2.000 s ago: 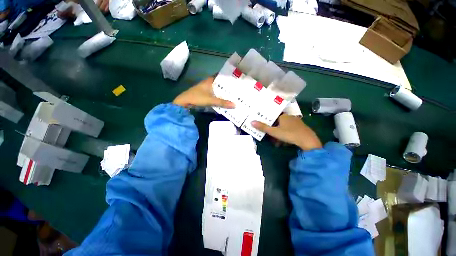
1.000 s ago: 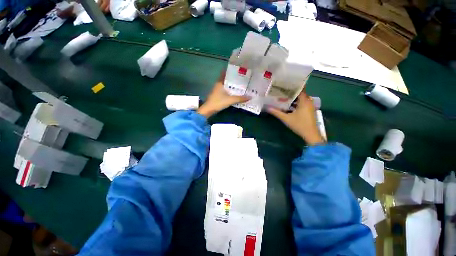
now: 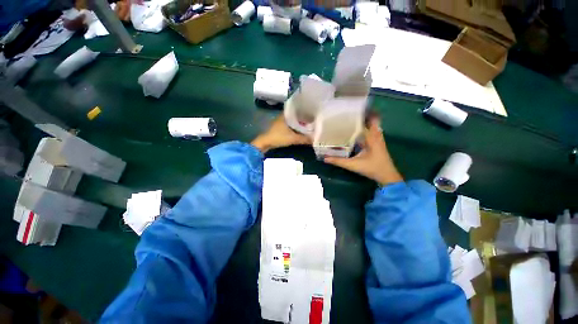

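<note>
My left hand (image 3: 282, 135) and my right hand (image 3: 372, 154) hold white product cartons (image 3: 337, 126) between them above the belt. The cartons are open, with flaps standing up and a hollow cream inside; they are slightly blurred. My left fingers are partly hidden behind the left carton. My right hand grips the right side and base. A stack of flat carton blanks (image 3: 296, 237) lies just below my hands, with a red bar and a small coloured label print.
Opened cartons (image 3: 47, 180) stand at left. White cylindrical fittings (image 3: 192, 127) lie around the green belt (image 3: 234, 107), another at right (image 3: 453, 172). Leaflets (image 3: 143, 211) lie left and right. A cardboard tray (image 3: 487, 247) is at lower right. A brown box (image 3: 478, 54) sits opposite.
The cartons have turned from showing their red-marked sides to showing their open insides. The loose fittings and bags on the belt have shifted left. The blanks stack stays in place.
</note>
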